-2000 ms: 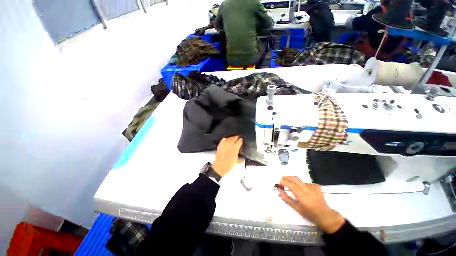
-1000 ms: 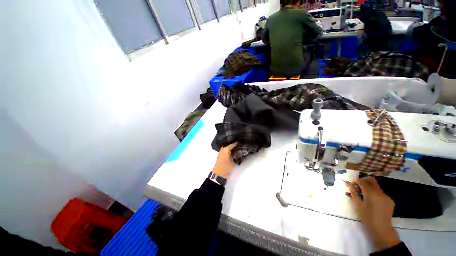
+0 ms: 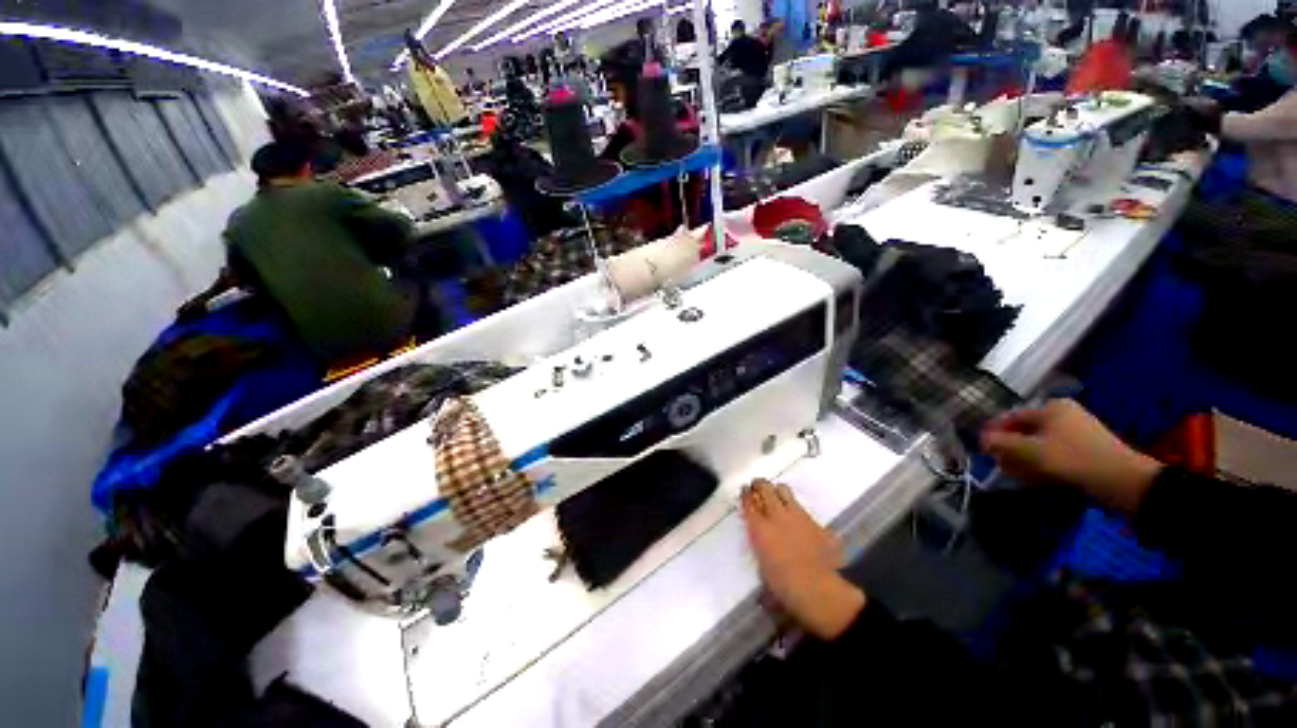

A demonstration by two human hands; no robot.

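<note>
The white sewing machine (image 3: 598, 413) spans the middle, its needle end at lower left. My left hand (image 3: 799, 558) rests on the machine table near its front edge, right of the black cloth (image 3: 636, 515) under the arm. I see nothing in it. My right hand (image 3: 1070, 452) is further right, past the machine's end, fingers curled at the edge of a dark plaid cloth (image 3: 932, 381). The fingertips seem to pinch it, though blurred. Dark grey cloth (image 3: 214, 612) lies at the left end of the table, away from both hands.
A tan check scrap (image 3: 481, 477) drapes over the machine head. A cream thread cone (image 3: 654, 268) stands behind. Another white table with a machine (image 3: 1077, 150) and dark cloth (image 3: 939, 292) is at right. A person in green (image 3: 320, 256) sits at back left; others are further off.
The view has swung right. My left hand has left the dark grey and plaid work and rests right of the black cloth. My right hand has moved from the needle area to the plaid cloth beyond the machine.
</note>
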